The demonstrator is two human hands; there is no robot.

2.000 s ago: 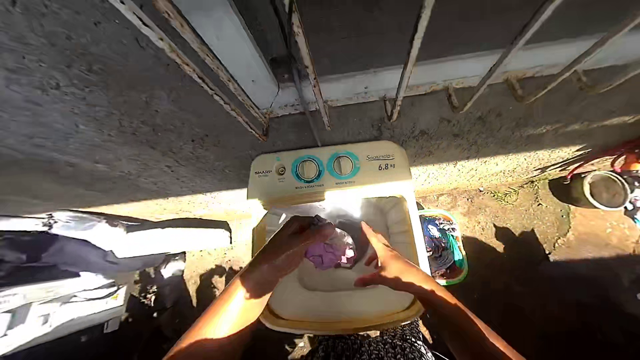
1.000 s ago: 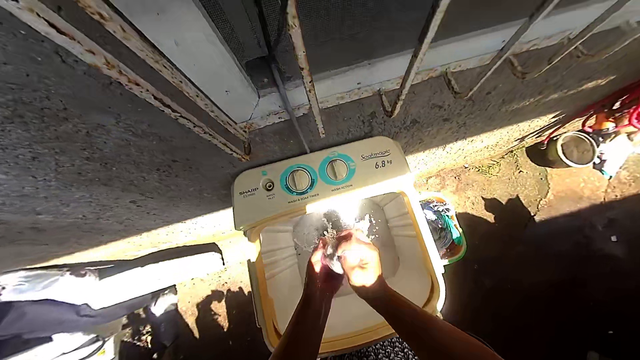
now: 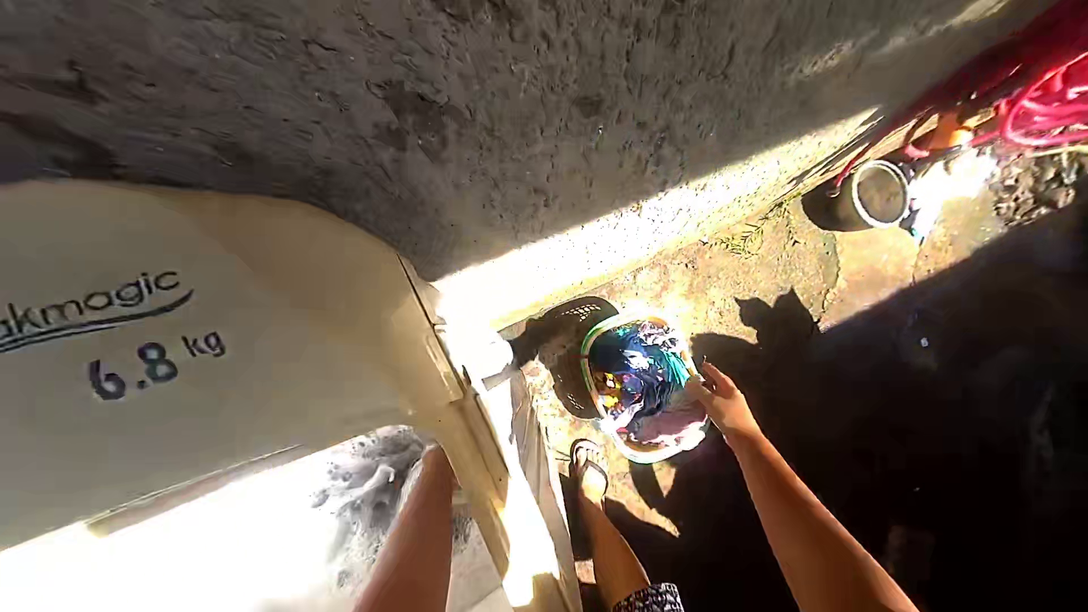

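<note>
A cream washing machine [image 3: 280, 306] fills the left, its tub holding grey, sudsy water [image 3: 370, 484]. Over the tub's right inner edge reaches my left forearm; most of my left hand [image 3: 435, 463] is hidden behind the rim, and what it holds does not show. To the right of the machine, on the ground, stands a laundry basket [image 3: 586, 361] with a pale rim, full of mixed clothes [image 3: 646, 374] in dark blue, teal and pink. My right hand [image 3: 718, 395] is at the basket's right rim, fingers spread apart; whether it grips the rim or cloth is unclear.
A rough concrete wall [image 3: 544, 127] runs behind the machine. My sandalled foot [image 3: 588, 467] is beside the basket on the ground. Farther right are a round bucket [image 3: 880, 194] and a coiled pink hose [image 3: 1050, 102] near the wall.
Both hands were together over the tub, earlier with pink cloth between them. My right hand has since moved right to the basket. The view has swung strongly right and closer to the machine.
</note>
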